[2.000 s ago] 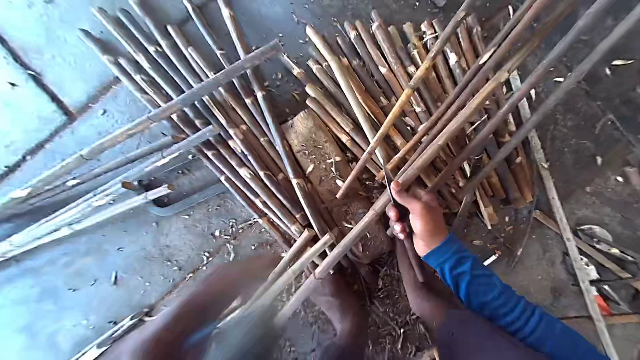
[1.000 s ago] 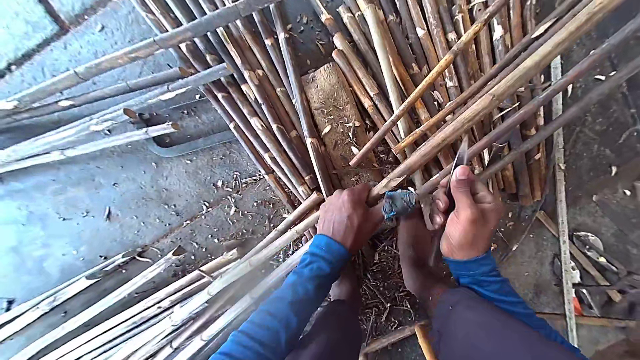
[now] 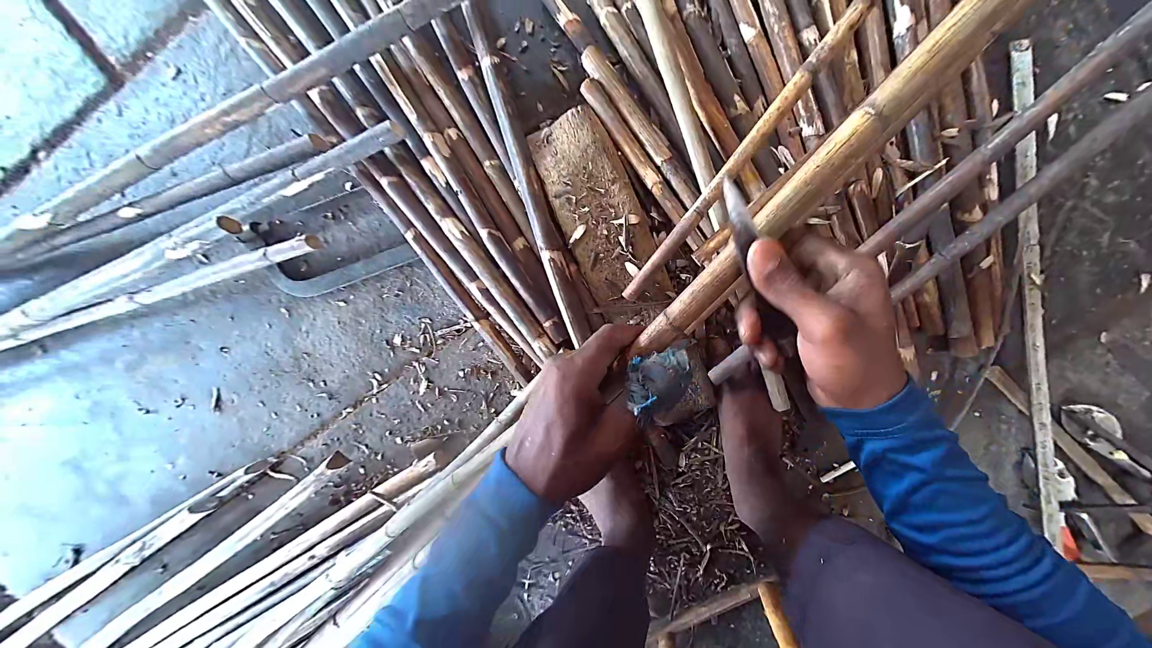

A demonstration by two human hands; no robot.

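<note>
My left hand is closed around a long bamboo pole that slants from the lower left to the upper right. Right of that hand, a block wrapped in blue-grey material lies just under the pole. My right hand grips a knife, its blade pointing up and resting at or close to the pole's side. Part of the knife's handle is hidden by the fingers. A thinner cane crosses beside the blade.
Dark bamboo poles lie at the upper left around a wooden board. More sticks are piled at the upper right, by a long pale strip. Pale poles fan out at the lower left. My bare feet stand among shavings.
The knife in my right hand has moved up against the pole, its blade now showing more. My left hand keeps its hold by the wrapped block. The view has come closer.
</note>
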